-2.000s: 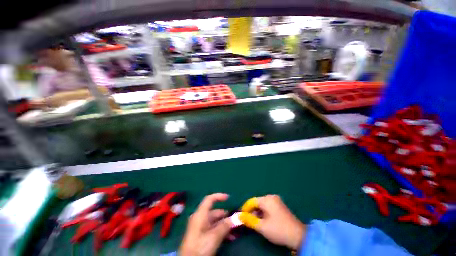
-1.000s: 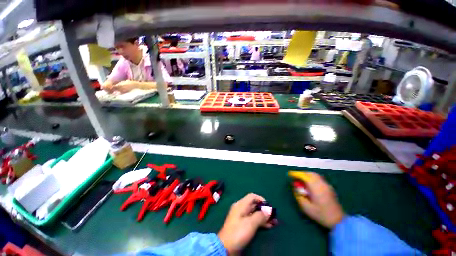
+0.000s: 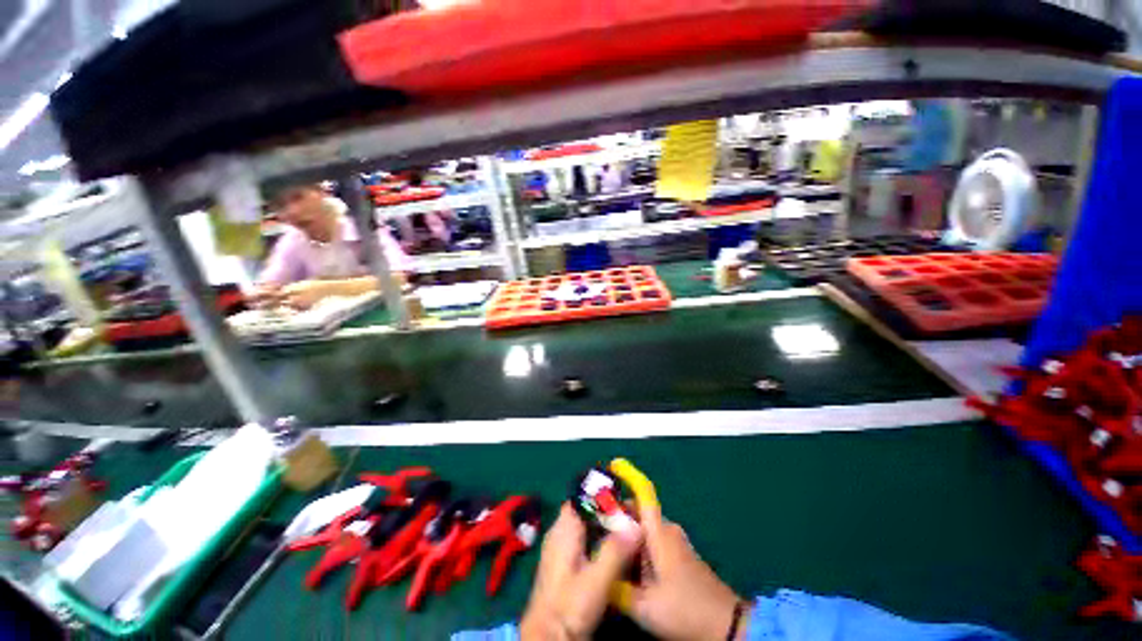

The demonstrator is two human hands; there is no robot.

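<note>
My left hand and my right hand are together over the green mat at the bottom centre. They hold a round electronic unit, a black disc with a white and red patch on top. A yellow finger cot on my right hand lies along the unit's right side. My left thumb presses near the unit's lower edge. The undersides of the fingers are hidden. Several red spring clamps with black parts lie in a row left of my hands.
A blue crate of red clamps stands at right. A green basket with white papers is at left, near a small bottle. Dark discs lie on the conveyor. A compartment tray is beyond it. A person sits far left.
My right hand has moved left and joined my left hand at the unit. The unit is higher in view. The camera view has tilted up, showing more of the overhead shelf.
</note>
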